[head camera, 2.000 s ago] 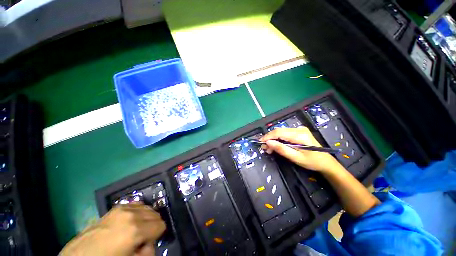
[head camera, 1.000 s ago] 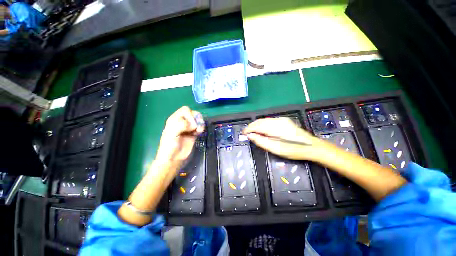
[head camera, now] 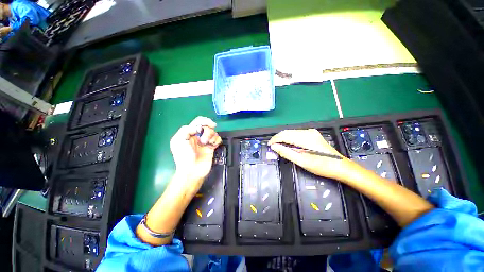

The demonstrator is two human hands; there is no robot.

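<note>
A black foam tray lies in front of me with several phone assemblies in its pockets. My right hand holds dark tweezers over the camera end of the second phone assembly from the left, near its small pale label. White and orange marks show on the phone panels. My left hand is raised over the camera end of the leftmost phone assembly, fingers curled. A small dark or bluish thing shows between its fingers, too small to name. A band is on my left wrist.
A blue bin with small white pieces stands behind the tray. A yellow-green sheet lies behind it. Stacked foam trays with phones stand on the left, more black foam at the right. A person in blue is at the upper left.
My view has swung left, bringing the left tray stack into sight. My right hand and tweezers have moved from the middle phone to the second from the left. My left hand has risen off the leftmost phone.
</note>
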